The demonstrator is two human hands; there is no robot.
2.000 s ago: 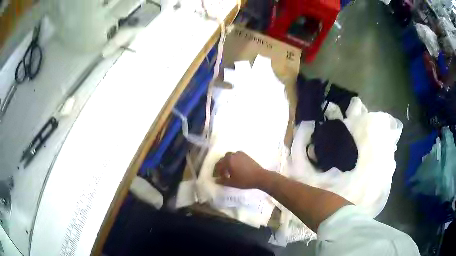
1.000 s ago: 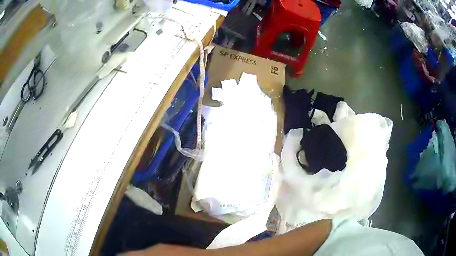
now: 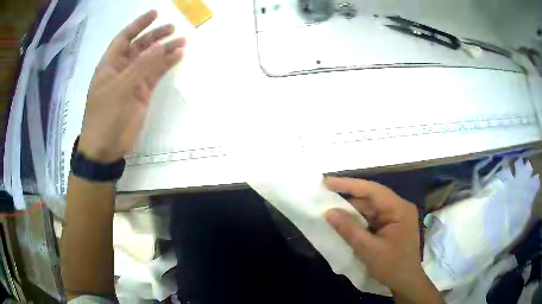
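Observation:
A white fabric strip runs from the front edge of the white machine table down over my dark-clothed lap. My right hand grips its right side between thumb and fingers, just below the table edge. The strip's upper end blends into the bright table top, so its outline there cannot be told. My left hand, with a dark band on the wrist, is raised over the left part of the table, fingers apart and holding nothing.
Black thread snips lie at the table's upper right, by a small metal fitting. A yellow strip is at the top. White cut pieces are piled below the table at right, more pieces at lower left.
The view has swung from the piles beside the table to the table front. My right hand, earlier at the white pile, now holds a strip at the table edge. My left hand has come into view.

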